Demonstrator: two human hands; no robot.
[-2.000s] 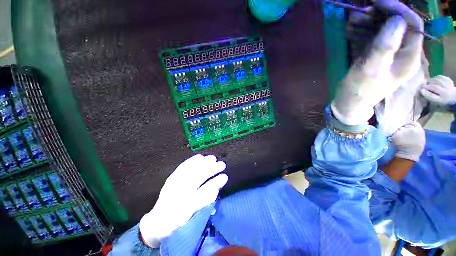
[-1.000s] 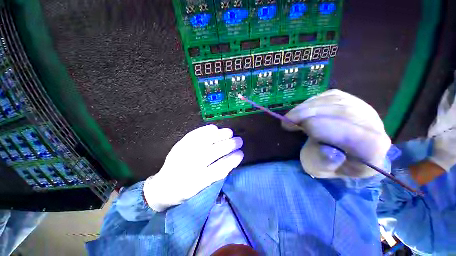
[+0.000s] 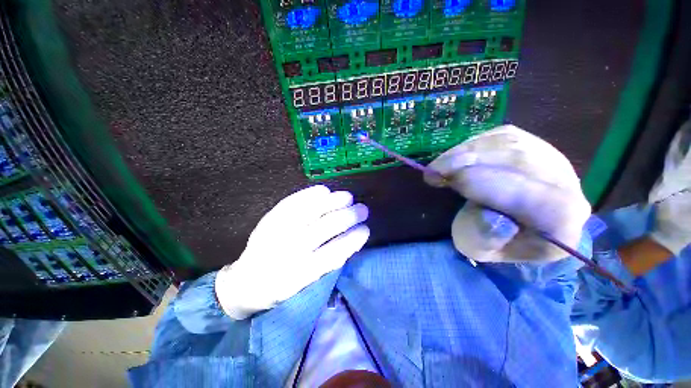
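The green circuit board (image 3: pixel 394 155) lies flat on the black mat, its top cut off by the frame edge. A row of seven-segment displays (image 3: pixel 409 82) crosses it, with repeated sections below. My gloved right hand (image 3: pixel 515 193) holds the thin purple-brown brush (image 3: pixel 401 158); its tip is on the second section from the left in the lower row, where a small blue patch shows. The leftmost lower section has a full blue patch (image 3: pixel 326 142); the three to the right show none. My gloved left hand (image 3: pixel 299 250) rests on the mat's near edge, below the board, holding nothing.
The black mat (image 3: pixel 174 114) has green bench edges (image 3: pixel 606 167) at both sides. A black ridged rack (image 3: pixel 91 220) with blue-patched green boards stands at the left. Another person's gloved hand (image 3: pixel 673 220) and blue sleeve show at the right edge.
My right hand has come from the upper right down to the board with the brush. Since one second ago, blue has appeared under the brush tip. The view has shifted closer to the board.
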